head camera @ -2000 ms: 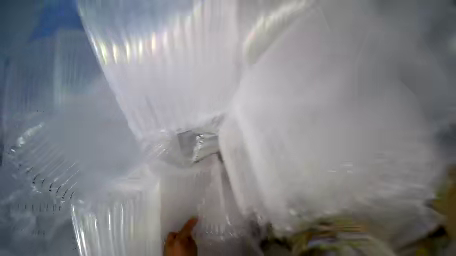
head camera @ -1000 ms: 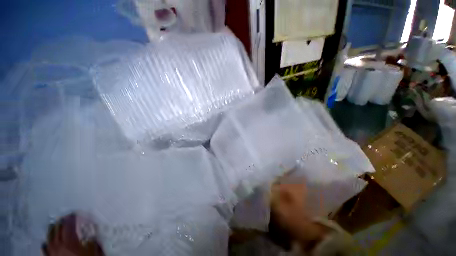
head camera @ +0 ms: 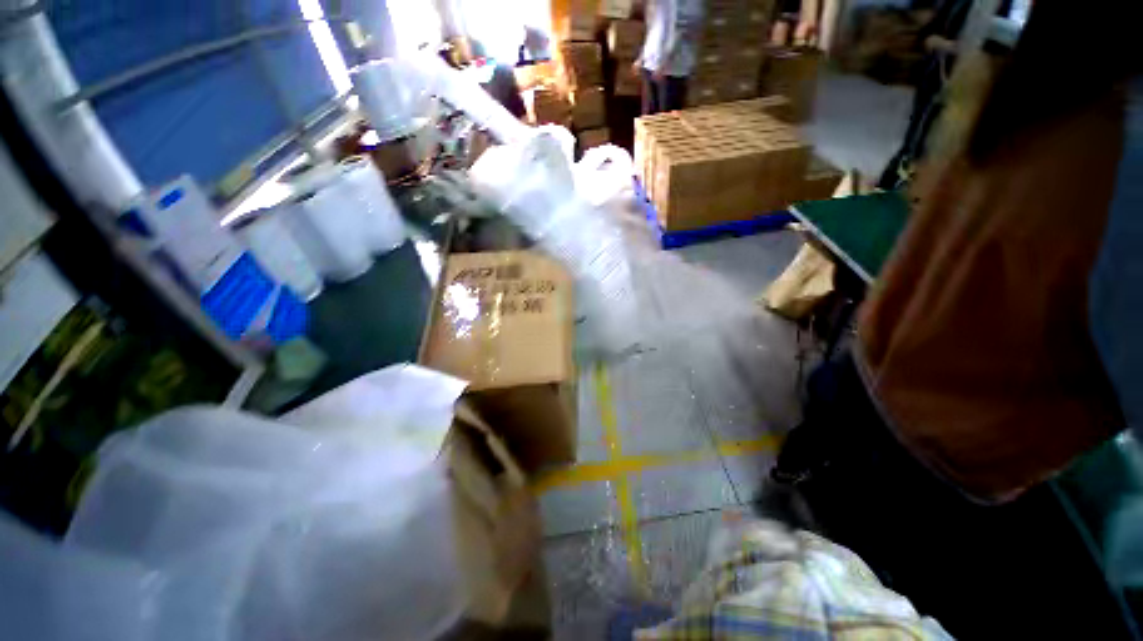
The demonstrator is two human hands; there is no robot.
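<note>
A large milky heap of plastic bags or film (head camera: 263, 526) fills the lower left, nearest to me. It is blurred, and I cannot tell whether it holds trays. An open brown carton (head camera: 495, 538) stands against its right side. A taped brown carton (head camera: 501, 319) with black print is just beyond. Neither of my hands can be seen. A pale plaid cloth (head camera: 790, 589), perhaps my sleeve or clothing, shows at the bottom edge.
A person in an orange-brown garment (head camera: 1003, 288) stands close at right, by a green bench (head camera: 865, 232). White rolls (head camera: 364, 207) stand on the left bench beside blue-and-white packs. Cartons on a blue pallet (head camera: 733, 163) are at the back. Yellow lines (head camera: 610, 426) mark the floor.
The view has swung right, away from the ribbed clear trays to the aisle. Both hands, visible one second ago, are out of view. The orange-clad person and pallet have come into view.
</note>
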